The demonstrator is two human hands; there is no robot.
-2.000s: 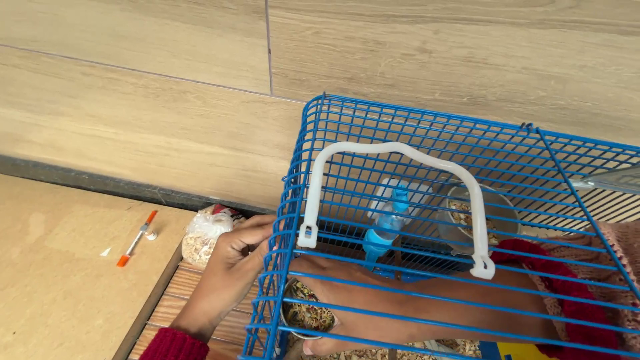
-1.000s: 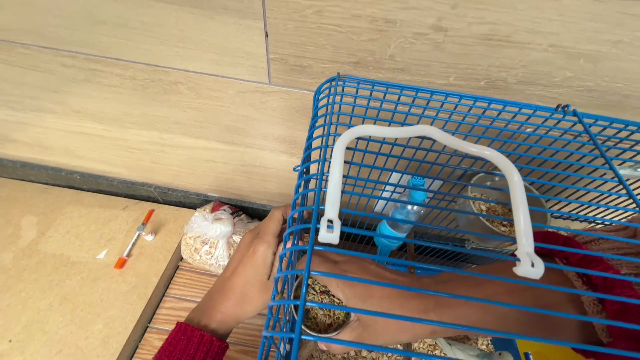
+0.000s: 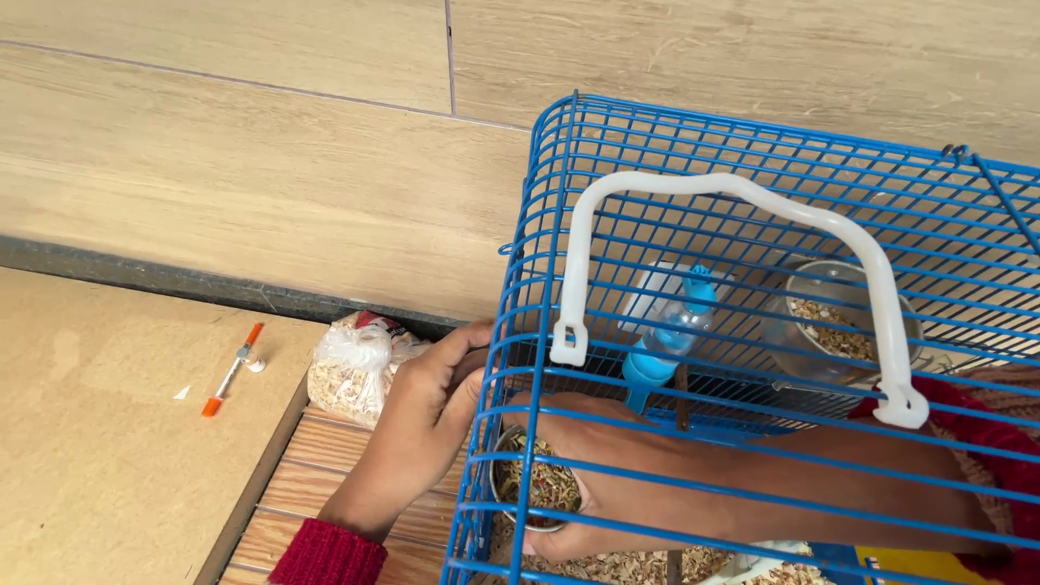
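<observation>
Inside a blue wire cage [image 3: 772,134], my right hand [image 3: 585,463] holds a round metal cup [image 3: 536,483] of seed mix against the left end wall. My left hand [image 3: 431,406] is outside that wall, its fingertips at the wires; what they touch there is hidden. A white plastic handle [image 3: 707,183] lies across the cage top. Behind my right arm, a blue and clear water bottle [image 3: 670,333] slants by the back wires. A clear container [image 3: 837,317] with shavings in it is at the back right.
Wood shavings [image 3: 634,569] cover the cage floor. A tied plastic bag of shavings [image 3: 349,374] rests against the wall beside my left hand. On the brown board [image 3: 122,382] at left lies a syringe with orange caps [image 3: 234,370], next to a small vial [image 3: 255,363]. Striped wooden slats [image 3: 325,455] run under my left arm.
</observation>
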